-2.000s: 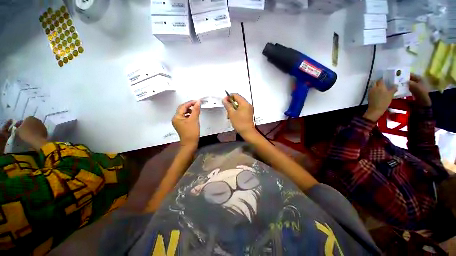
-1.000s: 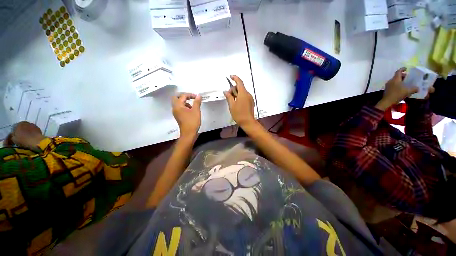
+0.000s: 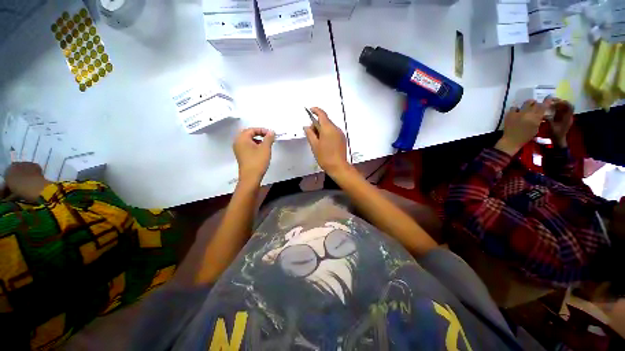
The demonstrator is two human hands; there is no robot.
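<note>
A small white carton (image 3: 291,132) lies on the white table between my hands, overexposed, with faint print along its near edge. My left hand (image 3: 253,153) is at the carton's left end, thumb and finger pinched together; whether they grip its edge or a thin piece is not clear. My right hand (image 3: 327,142) holds a short, thin dark knife (image 3: 312,116) just right of the carton, its tip pointing up and left. Two white cartons (image 3: 205,112) stand together beyond my left hand.
A blue heat gun (image 3: 425,86) lies right, with a thin olive-gold strip (image 3: 459,53) beyond it. Carton stacks (image 3: 231,29) stand at the back. Gold seal stickers (image 3: 83,51) lie back left. People sit on both sides; yellow packs (image 3: 603,70) lie far right.
My hands stay around the carton with small shifts; the knife is now tilted up and left. The neighbour at right has lowered the white carton and drawn their hands together.
</note>
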